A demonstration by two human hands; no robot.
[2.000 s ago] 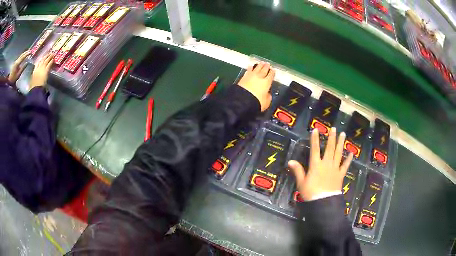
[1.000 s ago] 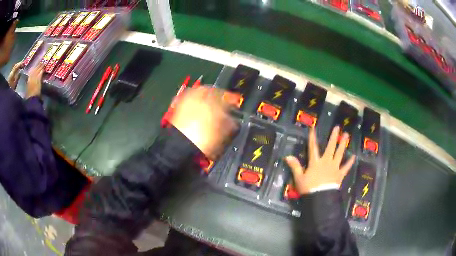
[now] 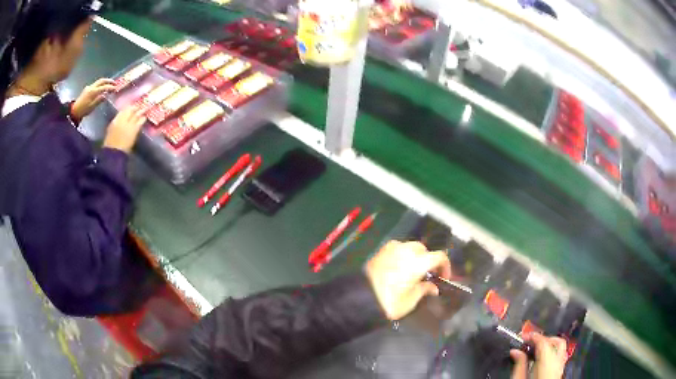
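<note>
My left hand (image 3: pixel 404 280) grips a thin dark item with a bright pale edge (image 3: pixel 454 284) above the tray of phones. My right hand (image 3: pixel 547 357), near the lower right edge, pinches a similar thin item (image 3: pixel 511 337). Both are seen edge-on and blurred, so I cannot tell whether they are phones or covers. Black phone backs with red ends, one red end (image 3: pixel 496 303) showing, lie in the clear tray below and behind the hands. The tray is blurred and partly hidden.
Two red pens (image 3: pixel 335 235) lie side by side left of my left hand. Another pair (image 3: pixel 224 180) lies beside a black device (image 3: pixel 285 180) with a cable. A person (image 3: pixel 70 200) at the left touches stacked trays of red phones (image 3: pixel 222 133). A white post (image 3: pixel 345 104) stands by the green conveyor (image 3: pixel 415 141).
The view has swung left and tilted. My left hand has moved from the pens to the tray; both hands, seen open over the tray earlier, now hold thin items. Two pens now lie together.
</note>
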